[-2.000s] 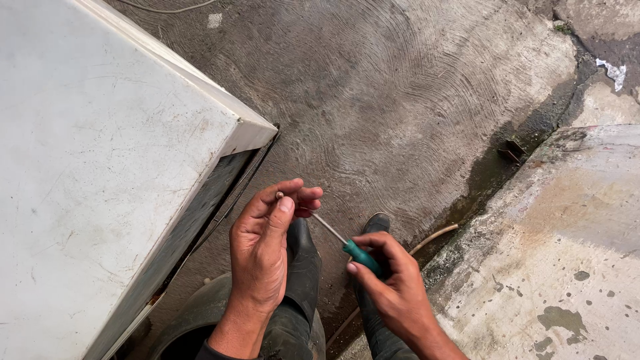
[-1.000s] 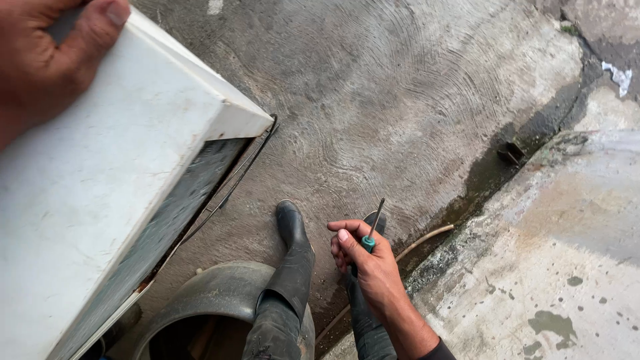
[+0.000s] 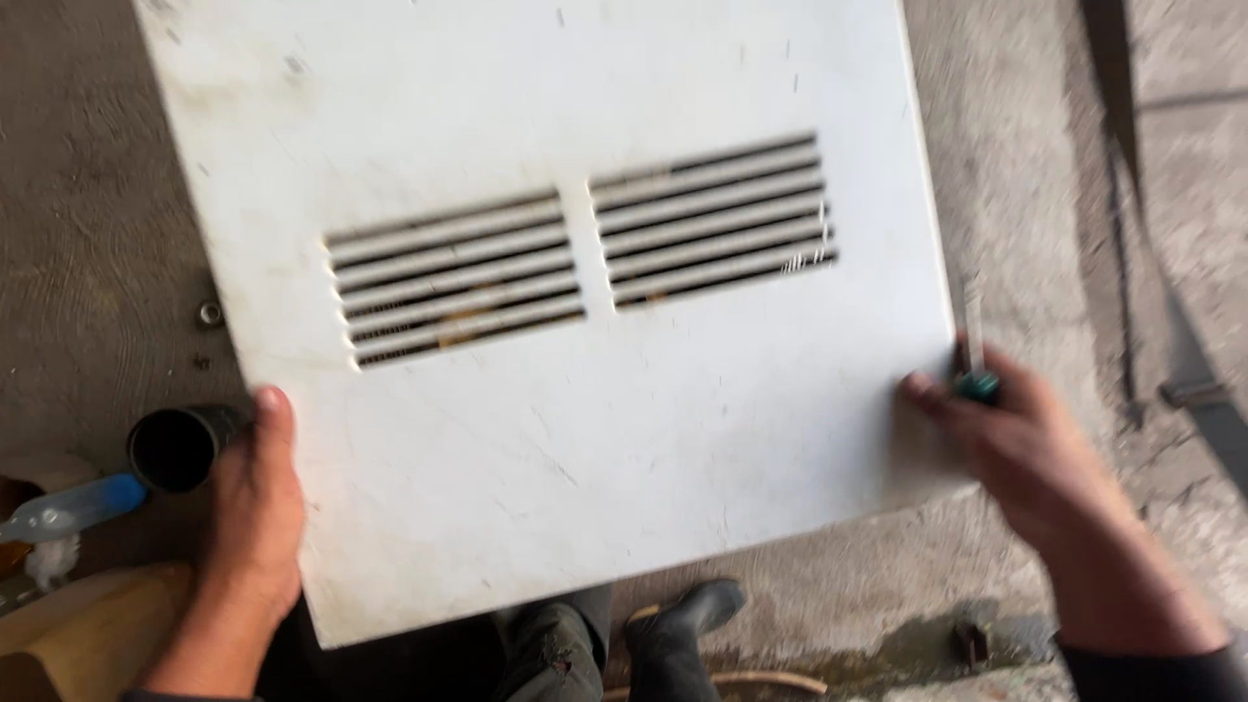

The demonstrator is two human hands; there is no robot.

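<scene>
A white metal panel with two sets of louvred vent slots spans the middle of the view, slightly tilted. My left hand holds its lower left edge, thumb on the face and fingers mostly hidden. At the right edge, my right hand grips the panel and also keeps a screwdriver with a green handle, its shaft pointing up. Whether the panel is a loose sheet or one side of a larger casing cannot be told. The right hand is somewhat blurred.
A black cylindrical container and a plastic bottle with a blue part are at the left, above a yellowish object. A small metal ring lies on the concrete. A dark strap runs down the right. A rubber boot and a hose show below.
Two seconds ago both hands were at the screwdriver; then my left hand rested on the white casing. Now both hands grip the vented panel, the screwdriver still in my right. The view has shifted greatly.
</scene>
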